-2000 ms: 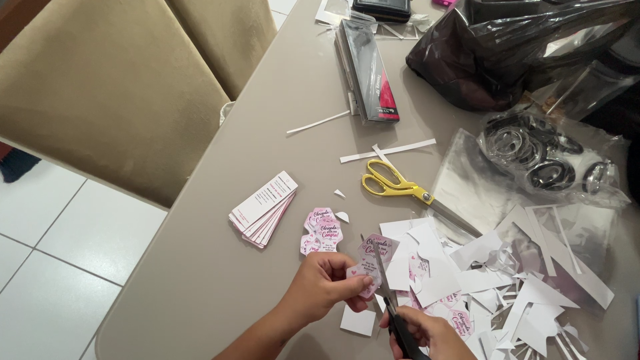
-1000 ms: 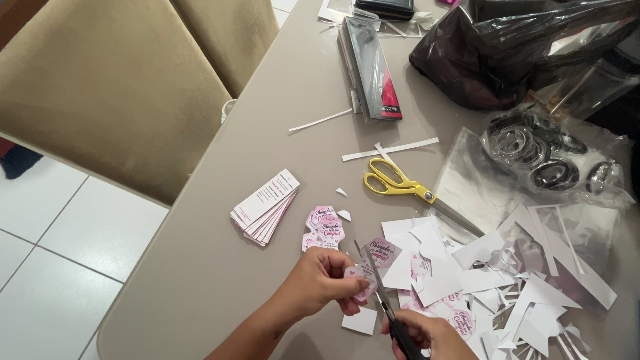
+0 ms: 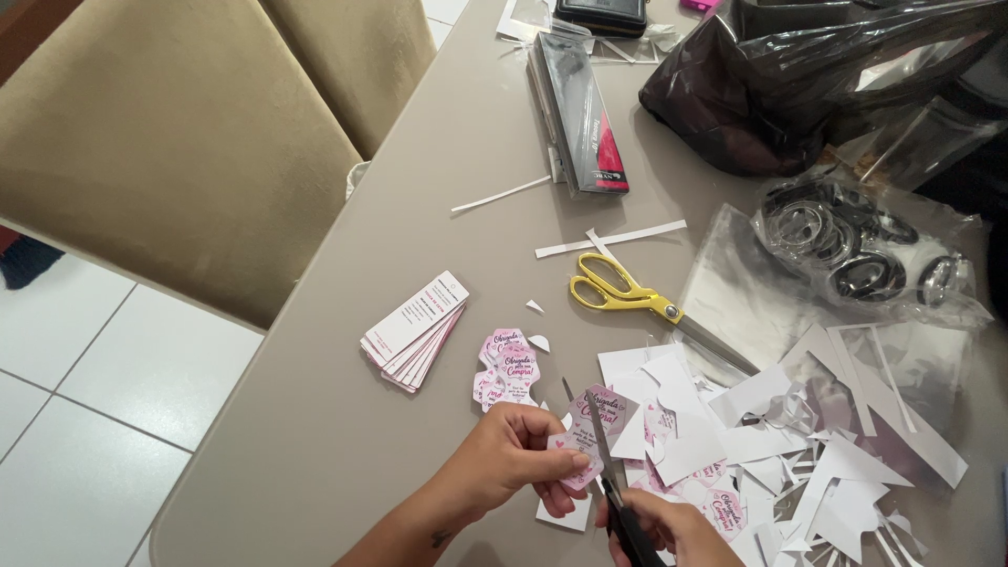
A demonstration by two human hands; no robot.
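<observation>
My left hand point(image 3: 524, 457) pinches a pink printed paper tag point(image 3: 587, 433) between thumb and fingers. Black-handled scissors point(image 3: 622, 516) are in my right hand point(image 3: 669, 528), their blades parted, one over the tag and one behind it. Several cut pink tags point(image 3: 508, 366) lie overlapping just beyond my left hand. Farther left rests a fanned stack of white printed cards point(image 3: 413, 331). Yellow-handled scissors point(image 3: 626, 291) lie on the table, with their blades pointing toward the paper scraps point(image 3: 787, 425) at the right. More pink tags point(image 3: 724, 508) show among those scraps.
A clear bag of black rings point(image 3: 858, 244) and a dark plastic bag point(image 3: 732, 94) occupy the right side of the table. A clear-fronted box point(image 3: 583, 118), paper strips point(image 3: 610, 239) and a black case point(image 3: 602, 16) lie farther back. Beige chairs point(image 3: 165, 142) stand at the left.
The scissor blades and the tag have shifted slightly against each other, and the held tag shows more of its printed face than a second ago. Both hands keep their holds.
</observation>
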